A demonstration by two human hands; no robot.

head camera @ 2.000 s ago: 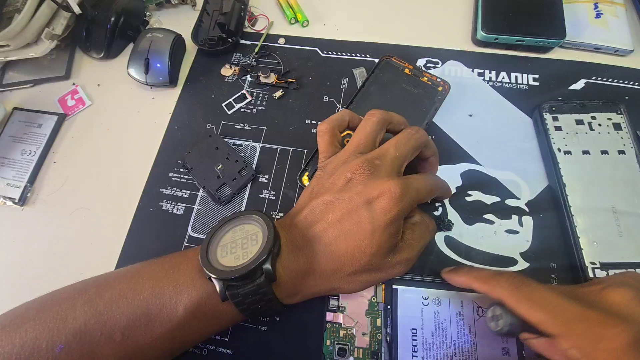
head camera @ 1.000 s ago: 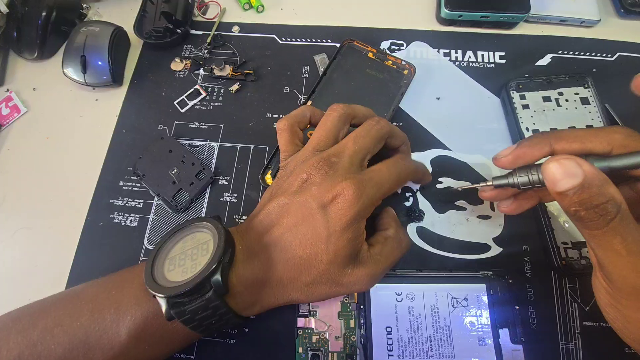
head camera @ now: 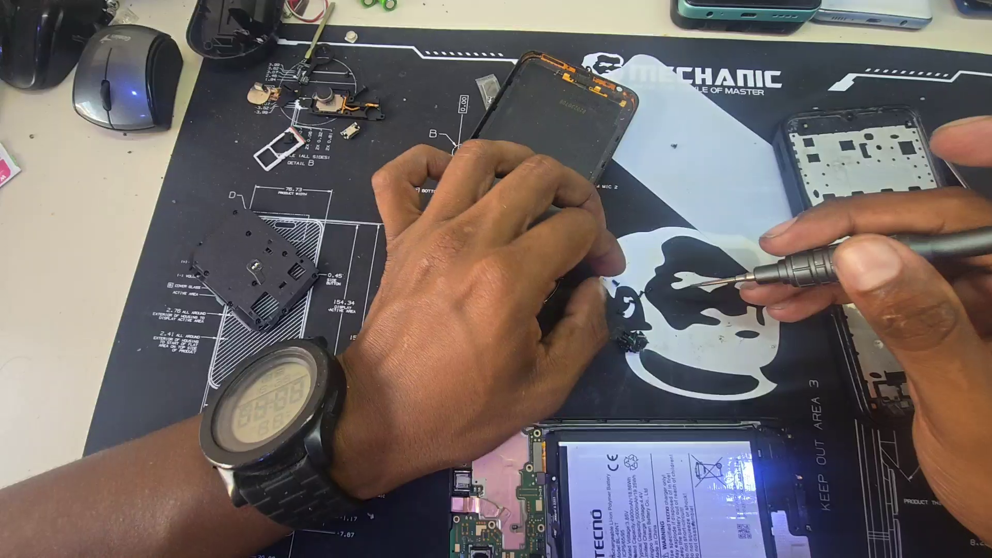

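My left hand [head camera: 480,302], a digital watch [head camera: 271,403] on its wrist, lies palm down with bent fingers over the lower part of a dark phone back cover [head camera: 566,116]. Whether it grips the cover cannot be told. In my right hand [head camera: 899,287] is a thin precision screwdriver [head camera: 806,267], its tip pointing left above the printed work mat [head camera: 837,232]. Below my left hand lies an opened phone with a white Tecno battery [head camera: 659,496] and a green circuit board [head camera: 535,508]. Small black scraps [head camera: 632,341] sit beside my left thumb.
A black square plastic part [head camera: 256,267] lies left on the mat. Above it are a SIM tray [head camera: 279,149] and small electronic parts [head camera: 333,101]. A computer mouse [head camera: 128,77] stands at the upper left. A phone frame [head camera: 860,155] lies at the right, another phone [head camera: 744,14] at the top.
My right hand has risen from beside the opened phone to the right of my left hand, still with the screwdriver. My left hand stays over the back cover. The view has shifted slightly.
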